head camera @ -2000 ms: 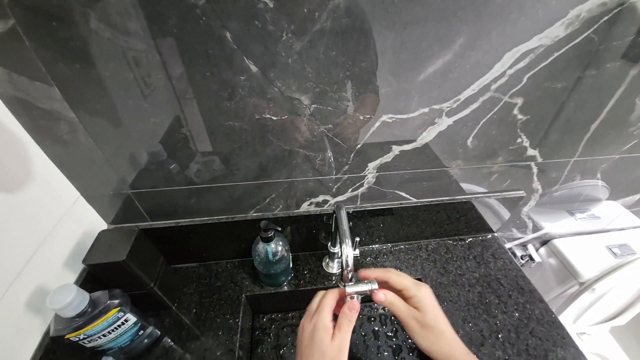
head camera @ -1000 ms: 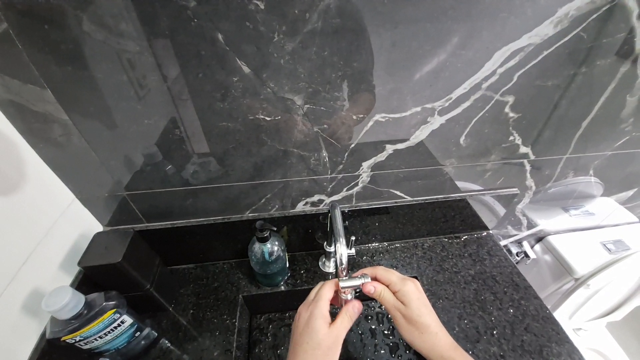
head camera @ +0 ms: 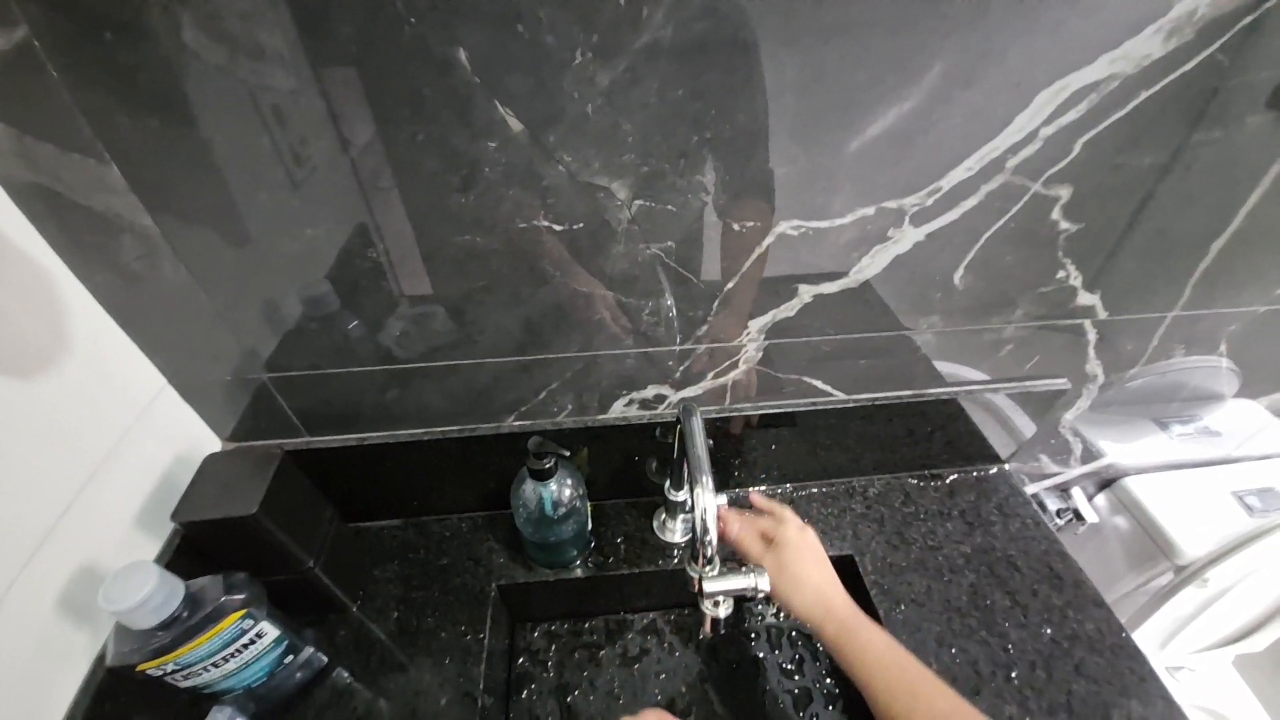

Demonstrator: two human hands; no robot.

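A chrome gooseneck faucet (head camera: 697, 480) rises behind the black stone sink (head camera: 545, 600), and a metal swivel attachment (head camera: 733, 583) sits at its spout end. Just right of the faucet neck is my right hand (head camera: 785, 555), slightly blurred, its fingertips by the small side handle (head camera: 722, 500); whether they touch it is not clear. Only a bit of my left hand (head camera: 650, 714) shows at the bottom edge, below the spout, so what it does is hidden. Drops of water dot the sink and counter.
On the left stand a soap pump bottle (head camera: 552, 515), a black box-shaped container (head camera: 245, 500) and a Listerine mouthwash bottle (head camera: 215, 645). Dark marble wall panels (head camera: 620, 200) rise behind the wet granite counter (head camera: 960, 590). A white toilet (head camera: 1200, 510) is at the right.
Both hands have let go of the attachment at the spout. My right hand has moved up beside the faucet neck, while my left has dropped almost out of view.
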